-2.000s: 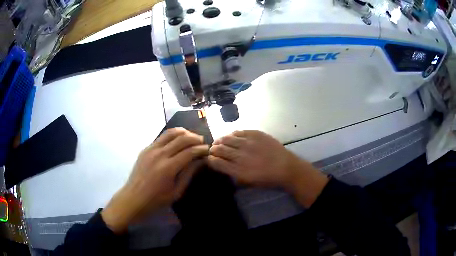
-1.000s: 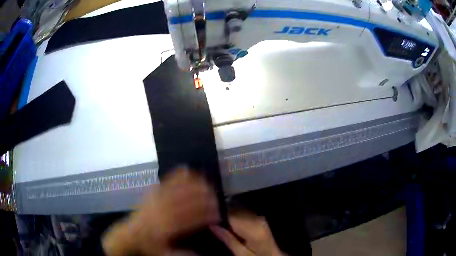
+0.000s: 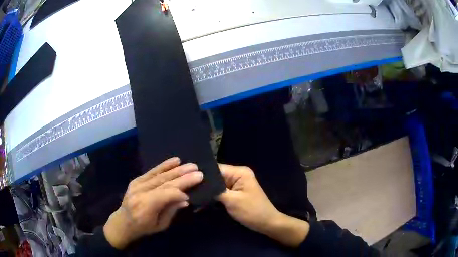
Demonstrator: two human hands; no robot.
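A long black fabric piece (image 3: 160, 90) runs from the top of the view, over the table's front edge, down to my hands. Its upper end lies by the small lit orange-red presser foot (image 3: 164, 7). My left hand (image 3: 153, 196) lies on the lower left part of the fabric with its fingers flat on top. My right hand (image 3: 246, 193) pinches the lower right corner between thumb and fingers. Another black cut panel (image 3: 30, 75) with an angled end lies on the table at the left.
The white table (image 3: 85, 55) has a grey ruler edge (image 3: 301, 55) with a blue rim. Part of a black piece (image 3: 52, 11) shows at the top left, beside a blue basket (image 3: 9, 35). Pale cloth (image 3: 432, 45) hangs at the right. A wooden board (image 3: 364, 188) is below right.
The view has tilted down, so most of the machine head is out of the picture. My hands have moved down from near the foot to the fabric's lower end, which is now spread out flat.
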